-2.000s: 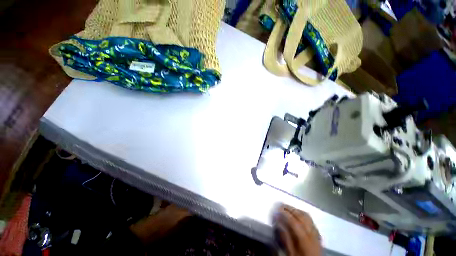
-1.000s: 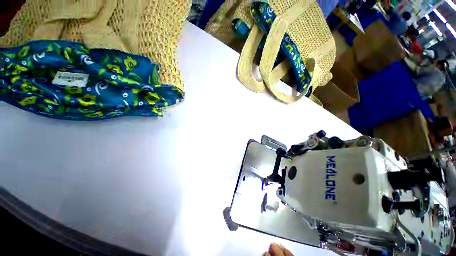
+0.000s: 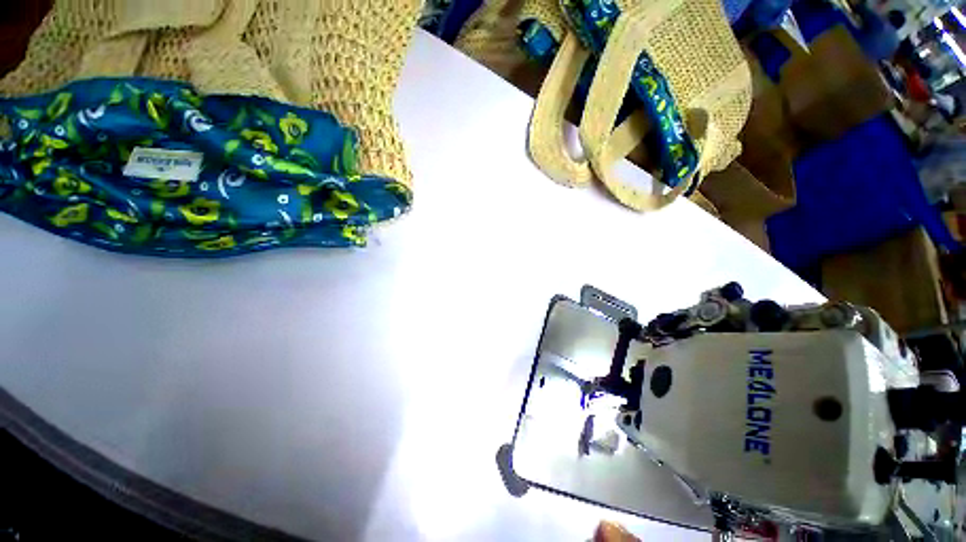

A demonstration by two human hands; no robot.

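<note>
The white sewing machine head [image 3: 757,418] marked MEALONE stands at the lower right. Its presser foot [image 3: 612,387] is over the shiny needle plate [image 3: 561,423], with no fabric under it. Only a fingertip [image 3: 612,533] shows at the bottom edge, below the plate; whose hand side it is and what it holds cannot be told. No other hand part is in view. A tote bag [image 3: 360,64] lies at the upper left on the white table [image 3: 275,349], its blue flowered lining [image 3: 265,175] at the near edge with a white label [image 3: 162,163].
A second straw bag [image 3: 704,74] with looped handles [image 3: 588,116] and blue lining lies at the table's far edge. Beyond it are brown cartons [image 3: 837,90] and blue material [image 3: 863,196]. The table's dark near edge [image 3: 106,476] curves along the lower left.
The view has turned since two seconds ago, when a blurred hand and a forearm showed at the bottom. Now only a fingertip shows there. The bags and machine look unmoved on the table.
</note>
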